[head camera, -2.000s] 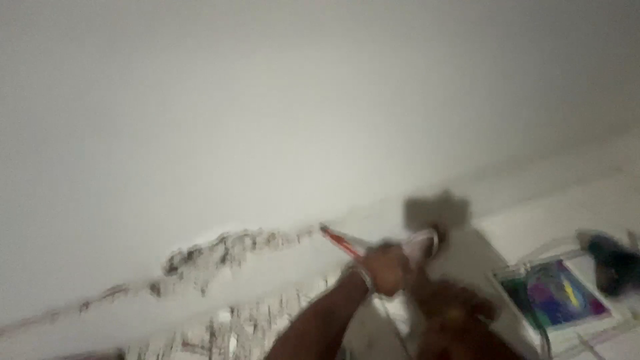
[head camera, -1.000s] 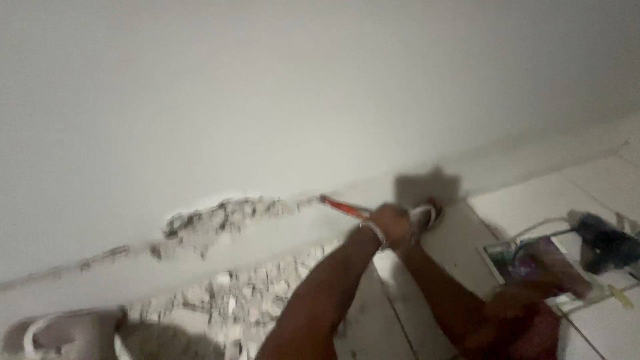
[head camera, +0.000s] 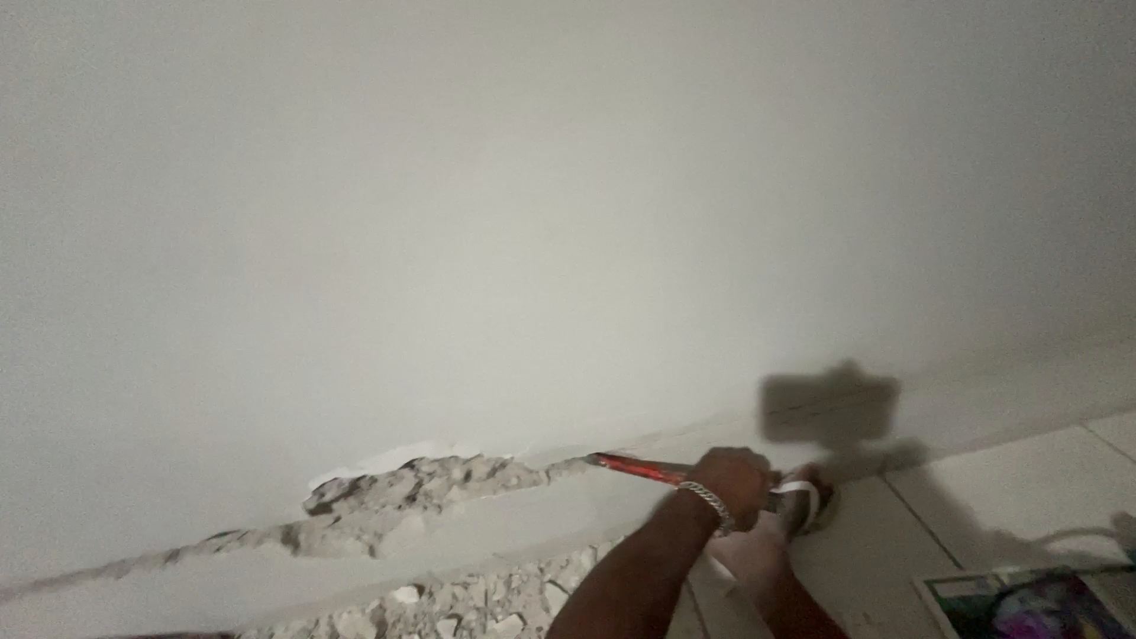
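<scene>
My left hand (head camera: 732, 484), with a chain bracelet at the wrist, is closed around a red chisel (head camera: 639, 468). The chisel lies at a low slant, its dark tip at the right end of a rough broken groove (head camera: 426, 488) in the white wall (head camera: 532, 222). Grey masonry shows inside the groove, and chipped paint edges its top. My right hand is not in view. Just beyond my left hand is a foot in a sandal with a white strap (head camera: 799, 488).
Broken plaster chunks (head camera: 461, 603) lie on the floor along the wall's foot. Pale floor tiles (head camera: 994, 470) extend to the right. A flat item with a colourful picture (head camera: 1047, 608) lies at the lower right. A dark blocky shadow (head camera: 830, 408) falls on the wall.
The view has tilted upward. A blurred brown shape at the lower right one second ago is gone from view. My left hand still grips the chisel against the groove's right end.
</scene>
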